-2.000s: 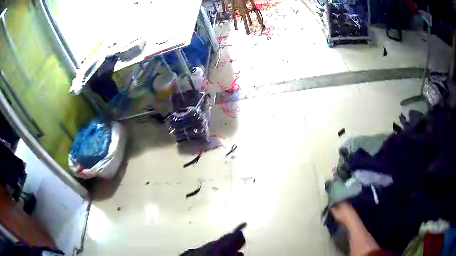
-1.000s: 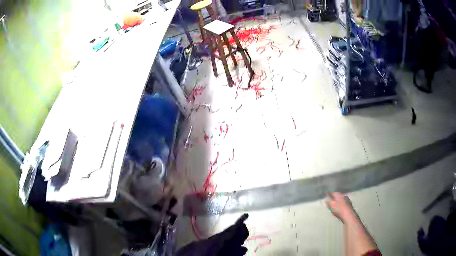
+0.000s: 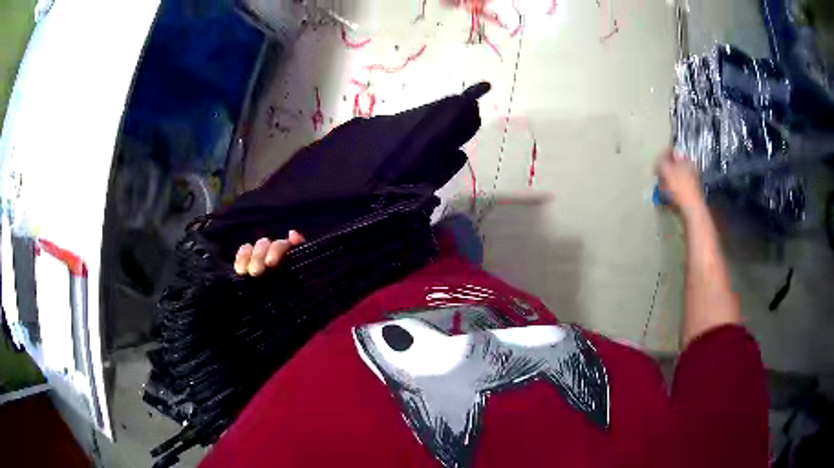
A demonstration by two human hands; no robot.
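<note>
A thick bunch of dark purple, nearly black garment pieces (image 3: 357, 164) lies against the front of my body, left of centre. Black hangers (image 3: 197, 338) are clustered along its left side. My left hand (image 3: 267, 253) holds the bunch; only its fingers show, curled over the dark cloth, and the rest is hidden beneath. My right hand (image 3: 678, 183) is out at the right, away from the garments, small and blurred. Whether its fingers are closed cannot be told.
A white table (image 3: 64, 137) runs along the left, with a red-edged item (image 3: 64, 256) on it. Blue material (image 3: 187, 82) is under the table. Clear-wrapped dark packs (image 3: 732, 119) stand at the right. Red threads (image 3: 364, 96) lie on the floor.
The view has moved forward and tilted down. The garment bunch, earlier only a dark tip at the lower edge, now shows largely. My right hand is farther right and higher in the picture.
</note>
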